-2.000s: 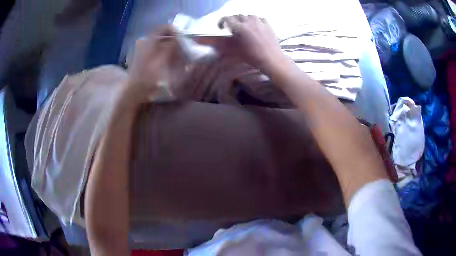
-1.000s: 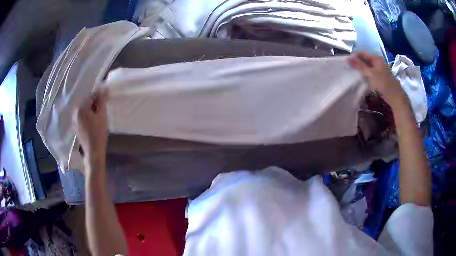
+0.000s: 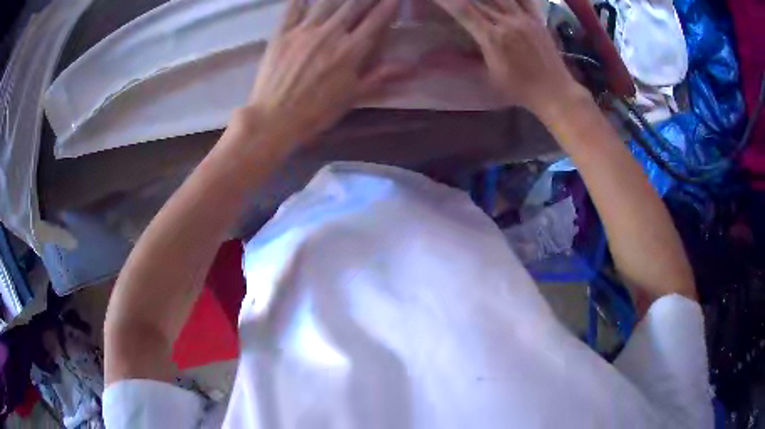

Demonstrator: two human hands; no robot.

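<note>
A long pale garment panel point(image 3: 168, 88) lies along the brown-grey pressing board point(image 3: 335, 138), with a thin raised line along its left part. My left hand point(image 3: 323, 63) rests flat on the panel, its fingertips at the top edge of the picture. My right hand point(image 3: 512, 50) lies on the panel's right part, fingers spread and partly cut off by the top edge. Neither hand grips anything. The iron's red handle point(image 3: 602, 46) stands at the board's right end, beside my right hand; its soleplate cannot be made out.
Pale cloth layers point(image 3: 21, 109) drape over the board's left end. A dark cord point(image 3: 654, 151) runs from the iron at right. White cloth point(image 3: 650, 42) and blue plastic bags point(image 3: 709, 75) lie at right. A red stool point(image 3: 210, 327) is below. White clothing point(image 3: 403, 310) covers my front.
The panel, held at both ends a second ago, now lies on the board. Both hands have moved inward onto it and opened. The view has tipped downward; the iron's red handle shows again.
</note>
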